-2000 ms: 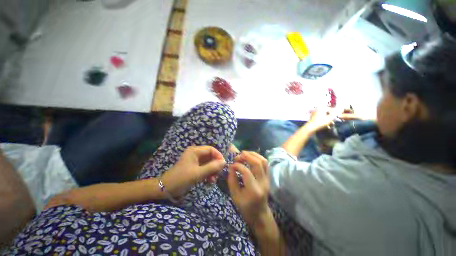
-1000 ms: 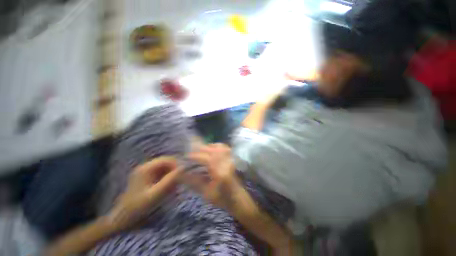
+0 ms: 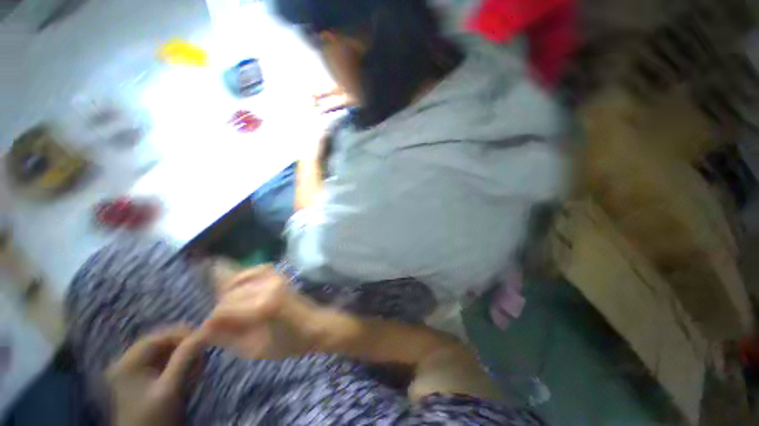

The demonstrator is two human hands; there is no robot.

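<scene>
My left hand (image 3: 150, 374) is at the lower left over the patterned lap, blurred, with thumb and fingers brought together. My right hand (image 3: 254, 312) is right beside it, fingers bent, its fingertips close to those of the left. Any small piece between the fingertips is too blurred or hidden to see. A dark red heap of small parts (image 3: 126, 213) lies on the white table (image 3: 195, 179) beyond my knee. A smaller red heap (image 3: 245, 121) lies farther right.
A yellow-brown round tray (image 3: 48, 162) is at the left. A light-blue device (image 3: 245, 76) and a yellow item (image 3: 182, 52) lie farther back. A person in a grey top (image 3: 433, 183) sits close on my right. Cardboard (image 3: 637, 308) is at the far right.
The view has swung to the right, so table and hands appear farther left and the seated person is nearer the middle. Cardboard and green floor have come into view. The hands remain close together.
</scene>
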